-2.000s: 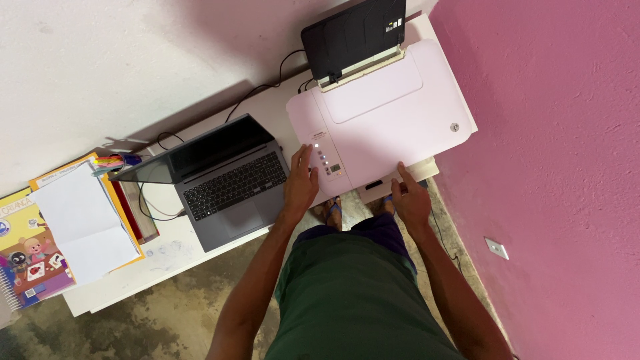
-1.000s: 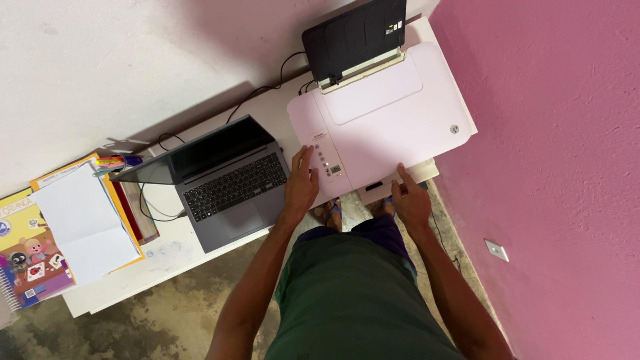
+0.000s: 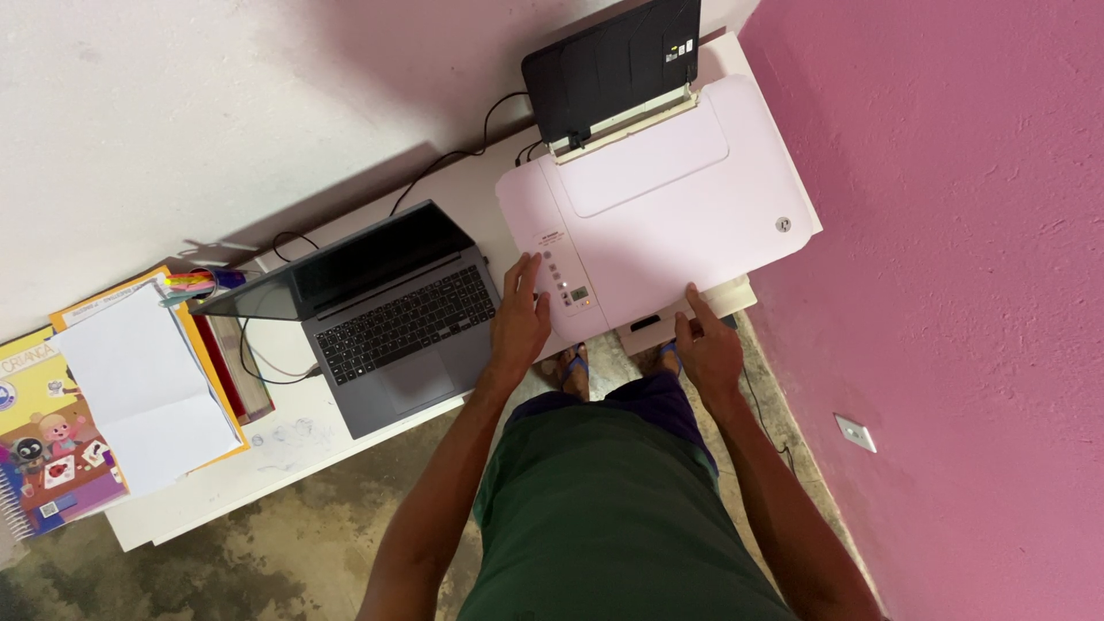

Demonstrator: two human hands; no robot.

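Observation:
A white HP printer sits on the right part of the table, its black rear paper support raised. My left hand rests at the printer's left side, fingertips at the edge of the control panel, which has round buttons, a small display and lit indicators. It holds nothing. At the printer's front edge is my right hand, index finger touching the lid's edge or just beside it, thumb apart, nothing held. Below the front edge, the output tray sticks out between my hands.
Left of the printer stands an open laptop with a dark screen. Farther left are a pen holder, white paper sheets, a spiral-bound book and a thick book. Black cables run behind. A pink wall borders the right side.

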